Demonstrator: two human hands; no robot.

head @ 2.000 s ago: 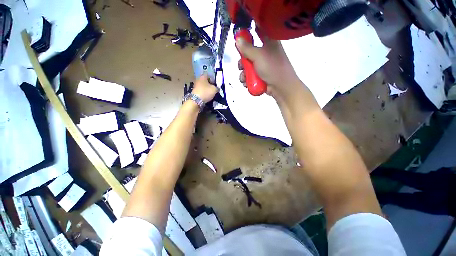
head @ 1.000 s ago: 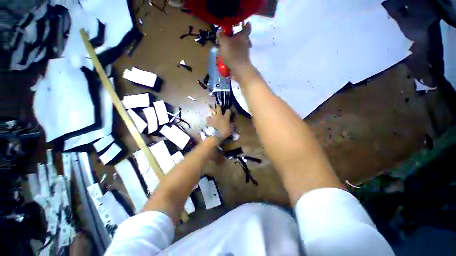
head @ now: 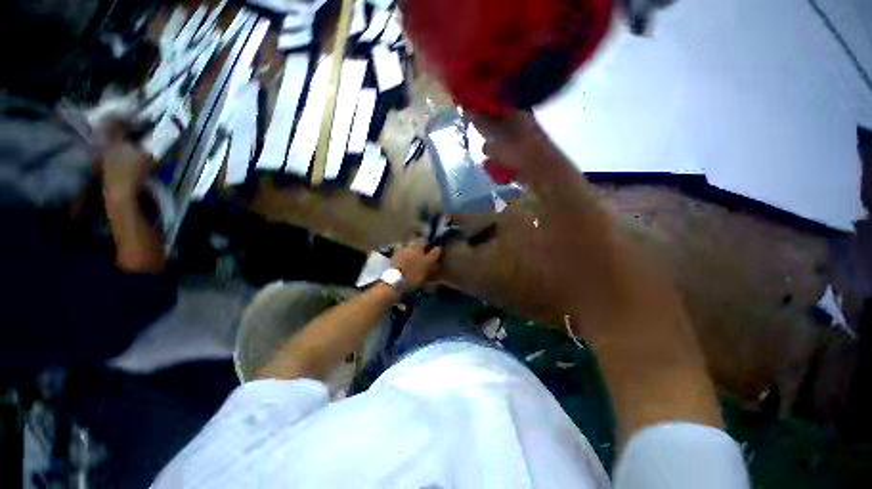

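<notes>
The cutting machine's red motor body [head: 507, 48] is at the top centre, with its silver base plate [head: 459, 162] on the brown table below. My right hand [head: 516, 143] is blurred and closed around the red handle, of which only the lower end shows. The white marker paper [head: 708, 95] tops the lay right of the machine. My left hand [head: 418, 263], wearing a wristwatch, is low at the table's near edge. Dark fabric offcuts [head: 440, 232] lie at its fingertips; blur hides whether it grips any. A white-topped scrap [head: 373, 268] is beside the wrist.
White-topped strips [head: 287, 115] and a yellow-tan ruler [head: 332, 95] lie at upper left. Another person's arm [head: 132, 210] reaches over the table at left. An off-white bucket [head: 272, 320] stands beneath my left forearm. Scraps lie on the green floor [head: 545, 353].
The view has swung left and down. My left hand has moved from beside the base plate to the near edge with dark offcuts. My right hand stays on the handle. The bucket and other person have come into view.
</notes>
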